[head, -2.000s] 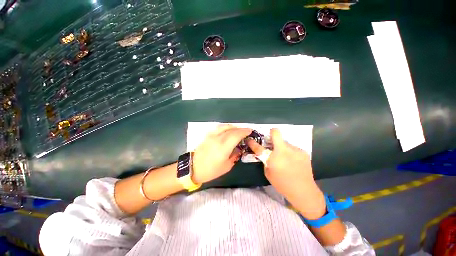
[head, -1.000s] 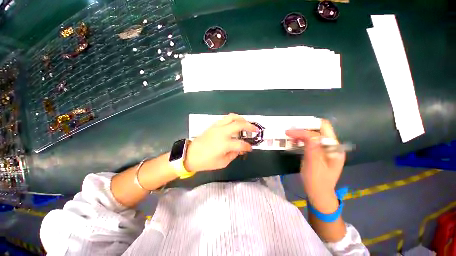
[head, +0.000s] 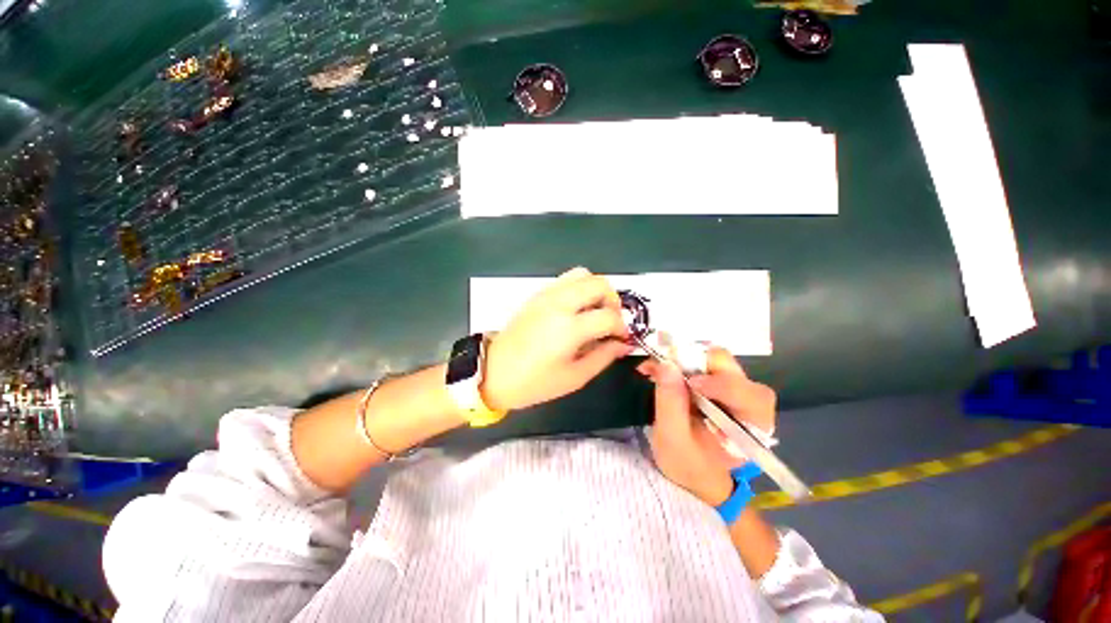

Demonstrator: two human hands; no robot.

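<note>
My left hand holds a small black round housing between its fingers, over the white strip nearest me. The fingers hide the housing's left side. My right hand holds a slim pale pen-like tool, probably tweezers. The tool slants up to the left and its thin tip is at the housing's lower edge. I cannot tell whether the tip touches it or grips a piece. White material shows at the right fingertips, partly hidden.
A stacked white strip pile lies beyond. Black housings lie behind it. Narrow white strips are at right. A clear ribbed tray with gold pieces is at left, a crowded tray at far left.
My right hand has moved left to the housing and the tool now slants to it. The row of small pieces seen on the strip no longer shows. My left hand still holds the housing.
</note>
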